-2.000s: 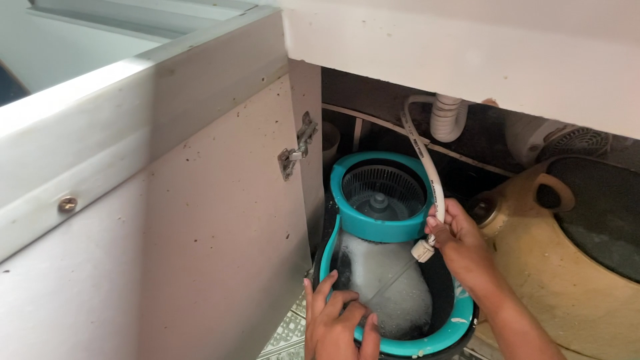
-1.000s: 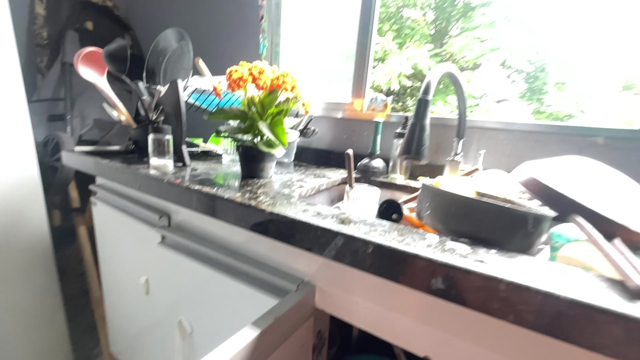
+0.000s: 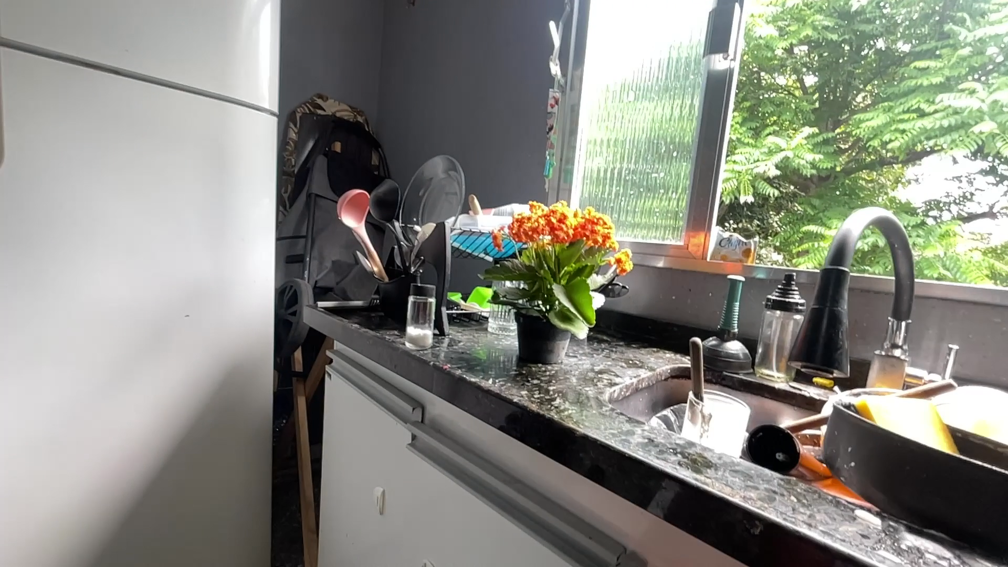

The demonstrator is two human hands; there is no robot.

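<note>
Neither my left hand nor my right hand shows in the head view, so what they hold is hidden. A black kitchen faucet (image 3: 854,291) arches over the sink (image 3: 646,400) at the right. The sink holds a clear glass (image 3: 724,421) and a dark cup lying on its side (image 3: 772,449). A dark pan (image 3: 898,465) with something yellow in it stands at the right edge. Behind the sink are a small plunger (image 3: 728,346) with a green handle and a glass bottle (image 3: 780,339) with a black top. A potted plant (image 3: 543,339) with orange flowers stands mid-counter.
The dark stone countertop (image 3: 488,386) runs over white cabinets (image 3: 370,457). A utensil holder (image 3: 396,293), a glass shaker (image 3: 420,321) and a dish rack (image 3: 476,242) are at its far end. A white refrigerator (image 3: 142,299) fills the left. The window (image 3: 646,126) is behind the counter.
The view has swung up from under the sink to the countertop. Two seconds ago both hands showed there, the right on a white flexible hose above a teal-rimmed container; now neither is in view.
</note>
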